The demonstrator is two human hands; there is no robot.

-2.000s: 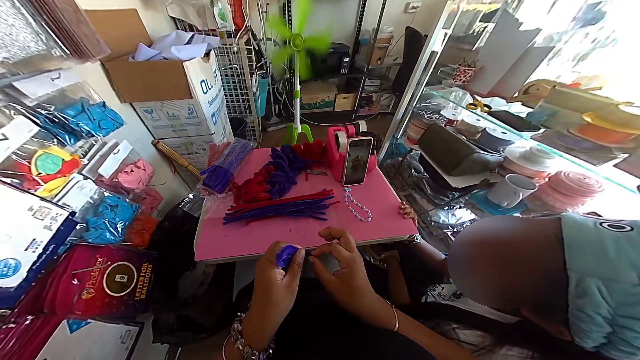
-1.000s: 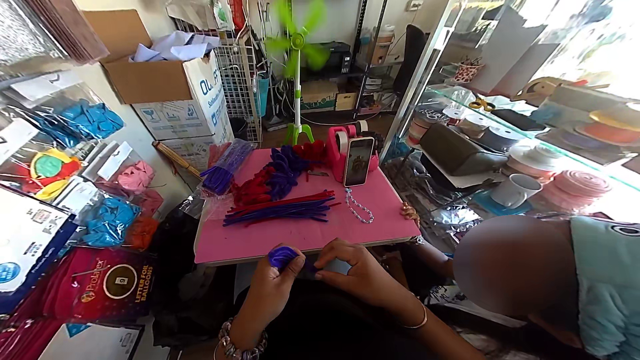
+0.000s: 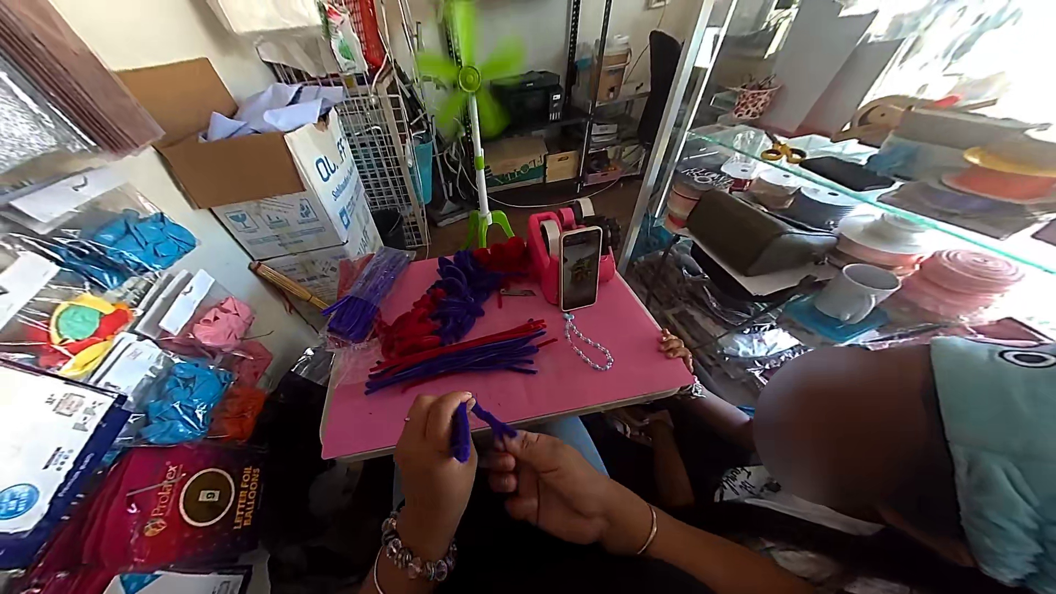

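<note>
A bent purple pipe cleaner (image 3: 461, 432) is pinched between the fingers of my left hand (image 3: 436, 462), just in front of the pink tabletop (image 3: 594, 375). My right hand (image 3: 557, 487) grips its other end, where the strand looks doubled. On the tabletop beyond lie loose purple pipe cleaners (image 3: 462, 361) and red pipe cleaners (image 3: 470, 340). Behind them are shaped purple loops (image 3: 459, 293) and red loops (image 3: 410, 324). A plastic bag of purple pipe cleaners (image 3: 369, 293) lies at the table's left edge.
A phone (image 3: 580, 268) with a bead strap (image 3: 587, 346) leans on a pink tape dispenser (image 3: 544, 247). Another person's hand (image 3: 676, 348) touches the table's right edge. Behind stand a green fan (image 3: 469, 79) and a cardboard box (image 3: 247, 177); a glass shelf (image 3: 874, 202) is at right.
The purple pipe cleaner, earlier mostly bunched in my left hand, now shows as a strand stretched between both hands. My left hand has turned more upright.
</note>
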